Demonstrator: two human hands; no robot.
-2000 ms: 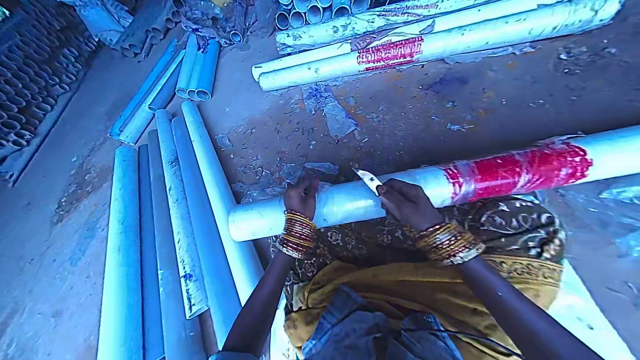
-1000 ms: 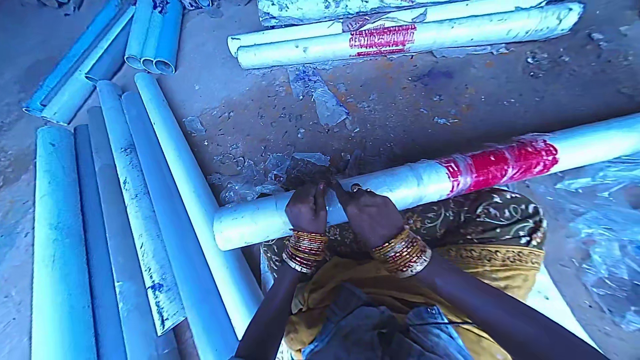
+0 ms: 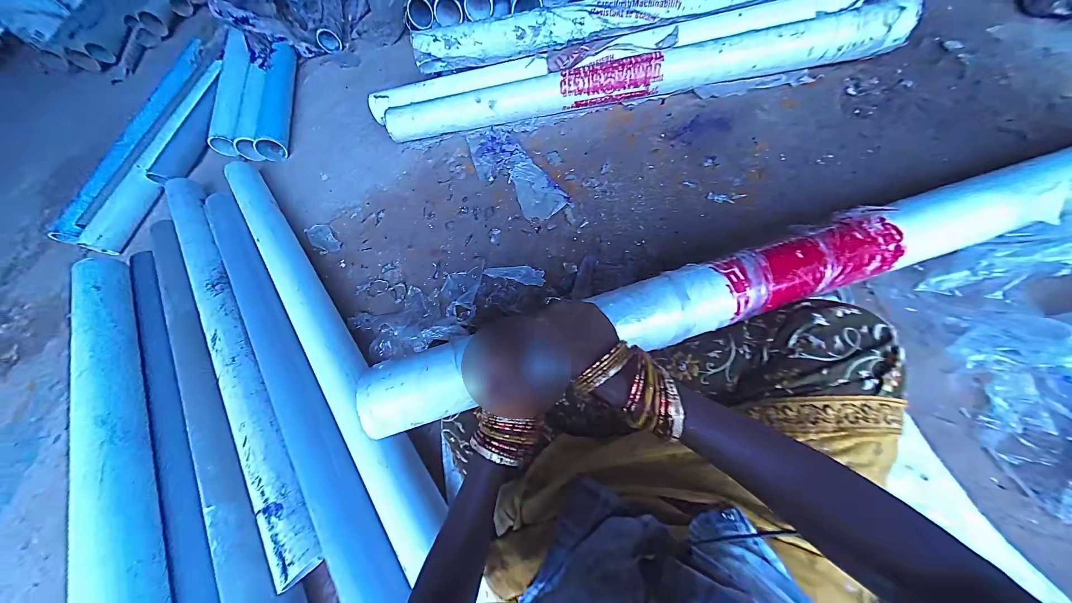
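Note:
A long white pipe (image 3: 670, 306) with a red printed band (image 3: 816, 261) under clear plastic film lies slantwise across my lap. My left hand (image 3: 507, 368) is on the pipe close to its near left end, and my right hand (image 3: 582, 335) is right beside it, the two touching or overlapping. A blurred patch covers both hands, so fingers and grip are hidden. The blade seen earlier by my right hand does not show now. Bangles circle both wrists. Torn clear plastic film (image 3: 410, 322) lies on the ground just beyond my hands.
Several long pipes (image 3: 113, 402) lie side by side at the left, one reaching under the lap pipe's end. Shorter pipes (image 3: 272, 109) rest at the upper left. Wrapped white pipes (image 3: 502, 92) lie across the top. Crumpled clear plastic (image 3: 1022, 385) covers ground at the right.
Two seconds ago my hands were apart on the pipe, with a pale blade at my right hand. My right hand has moved left, against my left hand.

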